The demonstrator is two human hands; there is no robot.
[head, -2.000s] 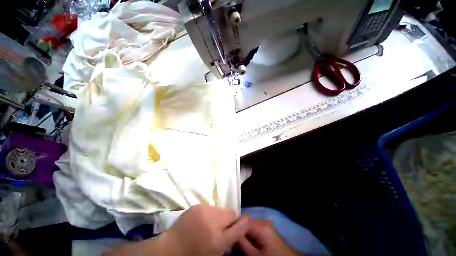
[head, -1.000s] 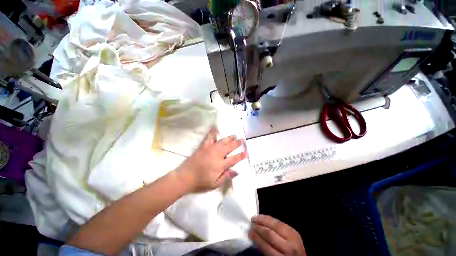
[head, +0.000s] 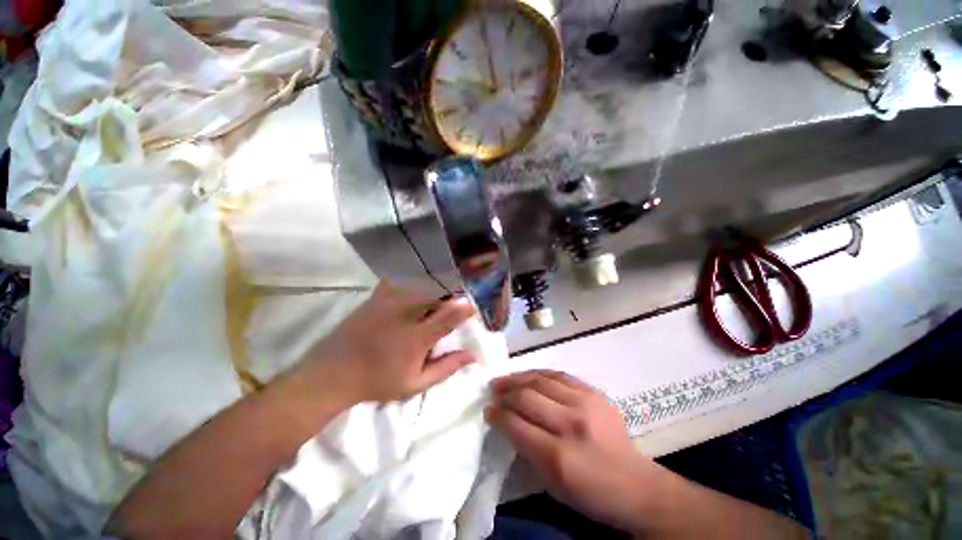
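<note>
White cloth (head: 422, 448) lies at the needle end of the grey-white sewing machine (head: 633, 137) and hangs toward me. My left hand (head: 396, 343) presses on it with fingers spread, fingertips close to the needle area. My right hand (head: 559, 422) pinches the cloth edge just right of it. A shiny curved metal guard (head: 469, 237) hangs in front of the needle area, and the needle and presser foot are hidden. A large cream cloth heap (head: 148, 243) with yellowish folds lies at the left.
Dark red scissors (head: 751, 301) lie under the machine arm. A printed ruler (head: 728, 374) runs along the table's front edge. A gold-rimmed dial (head: 494, 79) sits on the machine's needle end, beside a green column (head: 385, 32). A blue crate (head: 793, 464) holds pale cloth at lower right.
The view has moved closer to the needle end. My left hand has moved up to the needle area. My right hand has come up beside it with the cloth, which is now bunched there.
</note>
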